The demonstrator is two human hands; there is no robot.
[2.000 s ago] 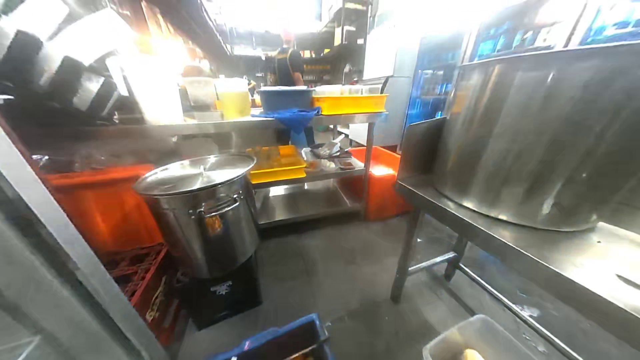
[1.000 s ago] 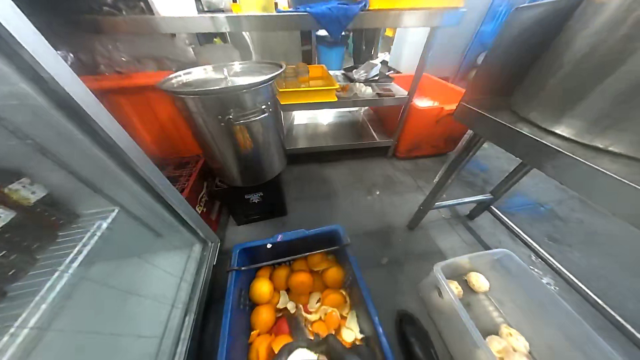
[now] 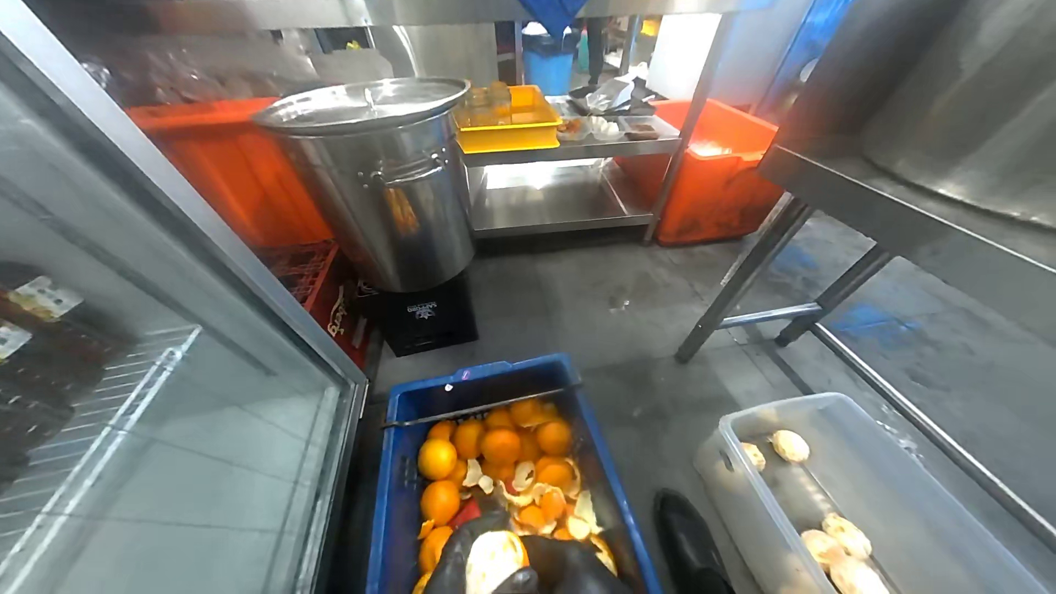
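Observation:
At the bottom edge, over a blue plastic crate (image 3: 606, 462), my gloved left hand (image 3: 456, 561) holds a partly peeled orange (image 3: 495, 559), its pale pith facing up. My gloved right hand (image 3: 573, 565) touches the fruit's right side, its fingers curled close to it. Both gloves are dark, and both hands are cut off by the frame. Whole oranges (image 3: 501, 445) and curled orange peels (image 3: 582, 516) lie in the crate. To the right, a clear plastic tub (image 3: 792, 495) holds several peeled oranges (image 3: 846, 535). Something red lies beside the left hand.
A glass door (image 3: 206, 445) stands at left. A lidded steel stockpot (image 3: 388, 206) rests on a black crate (image 3: 425, 318), near orange bins (image 3: 709, 190) and a steel shelf (image 3: 569, 148) with a yellow tray (image 3: 511, 136). A steel table (image 3: 932, 223) is at right; a black shoe (image 3: 689, 540) stands beside the tub.
The view has tilted down, bringing the crate and tub more fully into sight. The gloved hands, not visible two seconds ago, now show at the bottom with the peeled fruit.

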